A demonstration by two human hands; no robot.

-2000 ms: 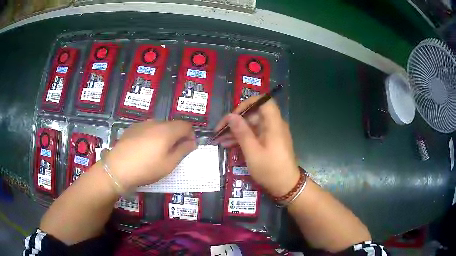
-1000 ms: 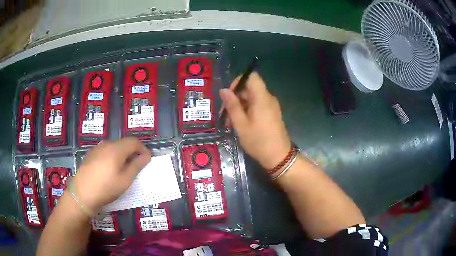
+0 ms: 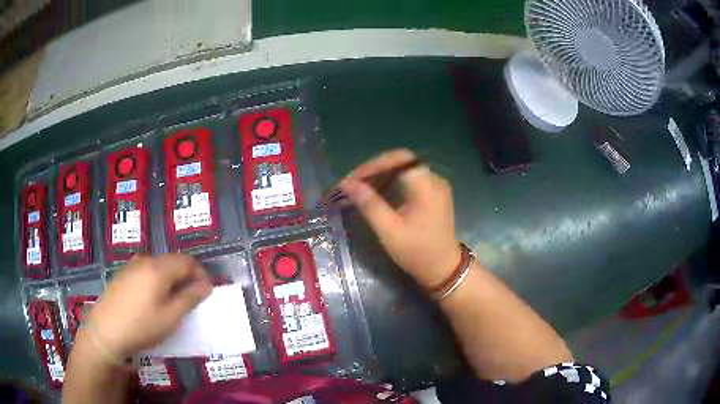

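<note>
My left hand (image 3: 150, 304) holds a white sticker sheet (image 3: 217, 322) low over the front row of a clear blister tray (image 3: 347, 296). The sheet covers parts of the red units under it. My right hand (image 3: 406, 213) holds thin dark tweezers (image 3: 387, 180), their tip pointing left, near the tray's right edge beside a back-row red unit (image 3: 270, 170). Another red unit (image 3: 294, 300) lies uncovered at the front right. Whether anything is on the tip is too small to tell.
A dark phone (image 3: 503, 130) lies right of the tray beside a white fan (image 3: 596, 51) on its round base (image 3: 541, 93). A small printed item (image 3: 613, 156) and white slips (image 3: 680, 144) lie farther right. A pale panel (image 3: 142, 47) stands beyond the bench at the back left.
The view has shifted, so the tray sits farther left. My right hand has moved from the sheet to the tray's right side, and the tweezers have tilted flatter. My left hand still holds the sheet.
</note>
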